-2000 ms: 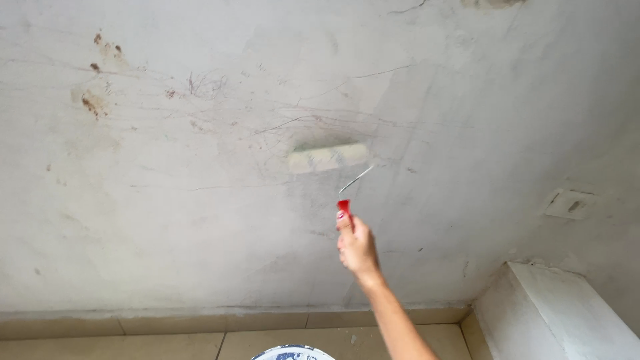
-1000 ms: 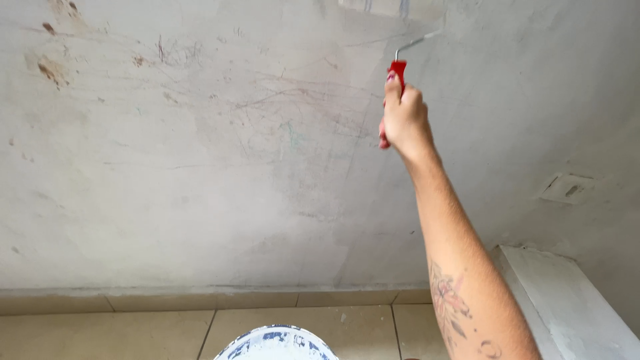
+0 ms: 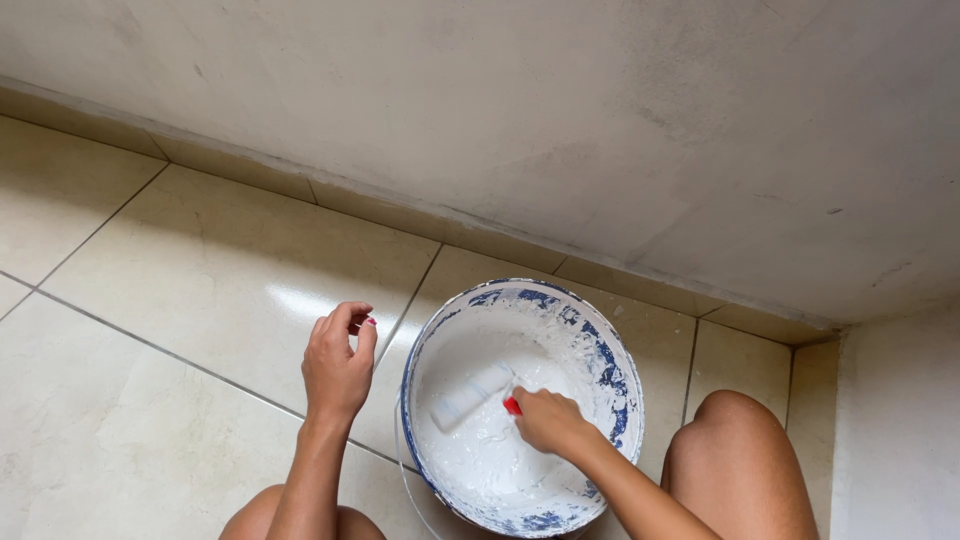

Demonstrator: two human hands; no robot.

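Note:
My right hand (image 3: 549,421) grips the red handle (image 3: 512,406) of a paint roller inside a round bucket. The roller's white sleeve (image 3: 471,396), slightly blurred, lies at or just above the white paint (image 3: 487,454); contact cannot be told. Dried white paint covers much of the blue bucket's inner wall (image 3: 611,375). To the left of the bucket, my left hand (image 3: 339,360) is raised over the floor with its fingers loosely curled, holding nothing.
The bucket stands on beige floor tiles (image 3: 225,247) between my knees. Beyond it runs a tile skirting (image 3: 375,210) below a grey-white, stained wall (image 3: 487,97). A white wall section (image 3: 896,420) rises at the right.
My right hand has come down from the wall into the bucket with the roller. My left hand has come into view. The view has tilted down strongly to the floor.

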